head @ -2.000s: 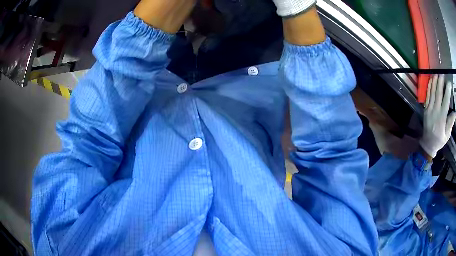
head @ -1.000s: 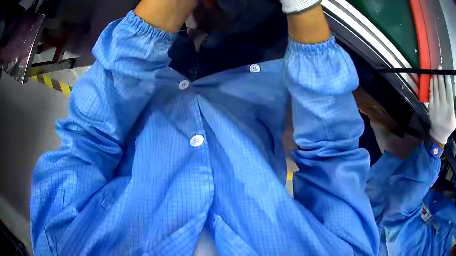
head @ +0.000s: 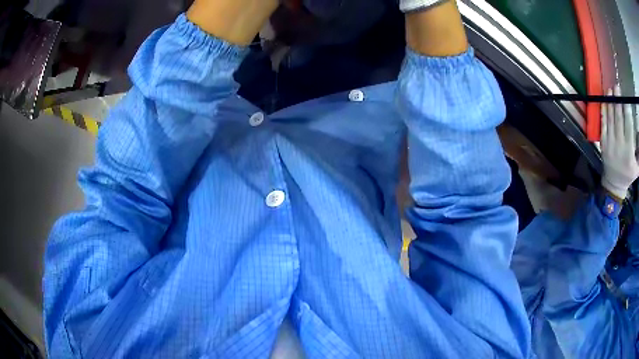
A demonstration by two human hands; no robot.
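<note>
My left hand is out of the picture beyond the top edge; only its bare wrist and blue sleeve show. My right hand [head: 422, 4] is almost wholly cut off by the top edge; only the cuff of its white glove shows, and its fingers are hidden. No held thing is visible. At the right edge, a silver metal unit [head: 625, 52] lies beside a red-orange foam strip [head: 589, 70] on the green line surface [head: 543, 31].
Another person's white-gloved hand [head: 619, 151] lies at the silver unit's edge, with a blue sleeve below. Silver rails [head: 522, 45] curve along the line. A black cord [head: 567, 99] crosses it. A shiny dark bag [head: 33, 70] and yellow-black floor tape [head: 70, 119] are at left.
My right wrist has shifted slightly right and up, so less of the glove shows. The other person's hand has moved slightly right, and their arm has shifted.
</note>
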